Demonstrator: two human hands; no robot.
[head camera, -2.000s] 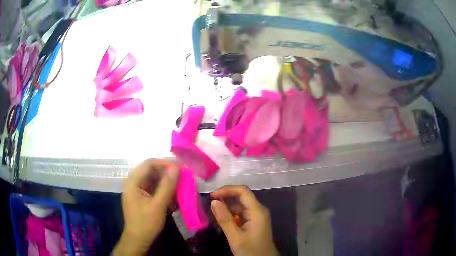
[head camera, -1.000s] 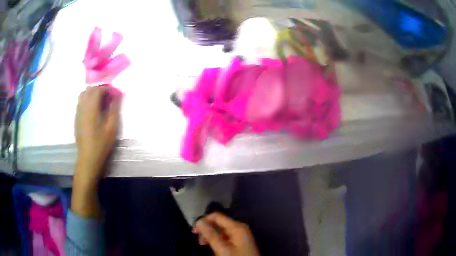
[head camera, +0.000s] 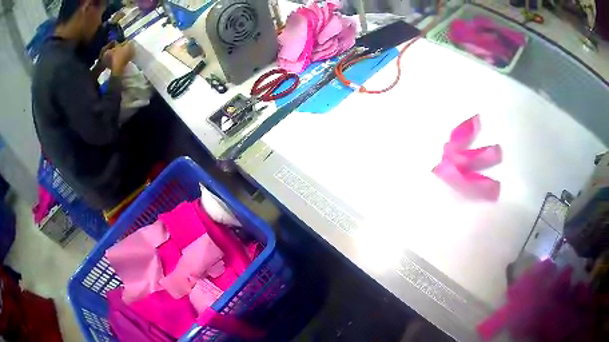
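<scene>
Neither of my hands can be made out in the picture. A small fan of pink sewn pieces (head camera: 471, 163) lies on the white machine table (head camera: 400, 127), to the right of the middle. A blurred heap of bright pink pieces (head camera: 547, 307) is at the lower right, beside the partly cut-off machine. A blue plastic basket (head camera: 257, 264) stands below the table's edge at the lower left. It holds pale and hot pink cut pieces (head camera: 177, 294), and a narrow hot pink piece lies across its rim.
A person (head camera: 83, 113) sits at the upper left. Red-handled scissors (head camera: 274, 85), a small metal box (head camera: 234, 115), black-handled snips (head camera: 185, 80) and an orange-red cord (head camera: 370, 88) lie on the table. Stacked pink pieces (head camera: 314, 37) and a pale green basket (head camera: 437, 35) are farther back.
The view has swung left, bringing the blue basket and seated person into fuller view. Both hands have left the picture. The fan shows fewer pieces than two seconds ago.
</scene>
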